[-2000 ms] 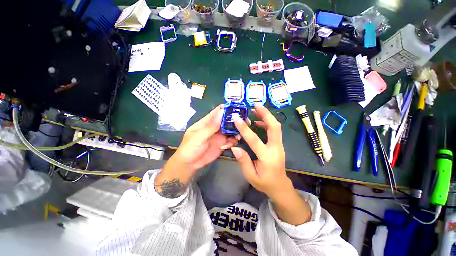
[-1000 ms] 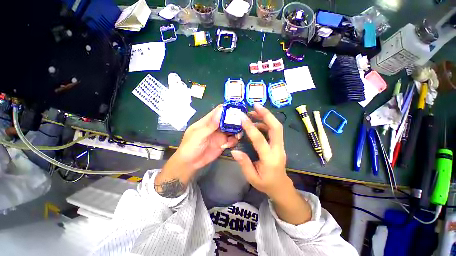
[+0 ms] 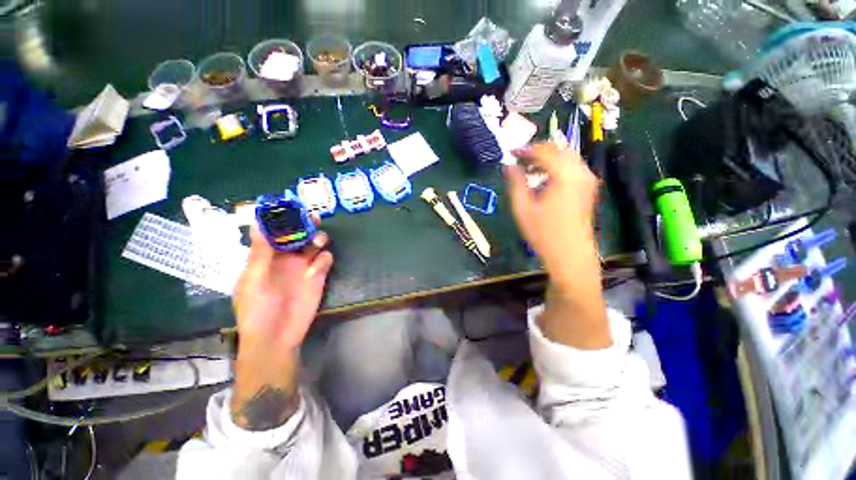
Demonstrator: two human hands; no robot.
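Observation:
My left hand (image 3: 282, 286) holds a blue smartwatch (image 3: 284, 221) by its edges at the left, with its dark screen side up and a coloured strip along the lower edge. My right hand (image 3: 558, 202) is at the right, over the tools beside the black stack. It is blurred, and a small pale thing shows at its fingertips; whether it grips that cannot be told. Three blue watch housings (image 3: 354, 189) with pale centres lie in a row on the green mat, right of the held watch.
A yellow-black screwdriver (image 3: 454, 223) and a pale stick (image 3: 469, 223) lie near a blue bezel frame (image 3: 480, 198). Cups (image 3: 276, 64) line the back. A white bottle (image 3: 542, 70), a black stack (image 3: 474, 134) and a green-handled tool (image 3: 677, 221) are at the right. A label sheet (image 3: 169, 246) lies left.
The view has turned right. My right hand has left the watch and reached right to the tools. My left hand still holds the watch, whose lit white screen now looks dark.

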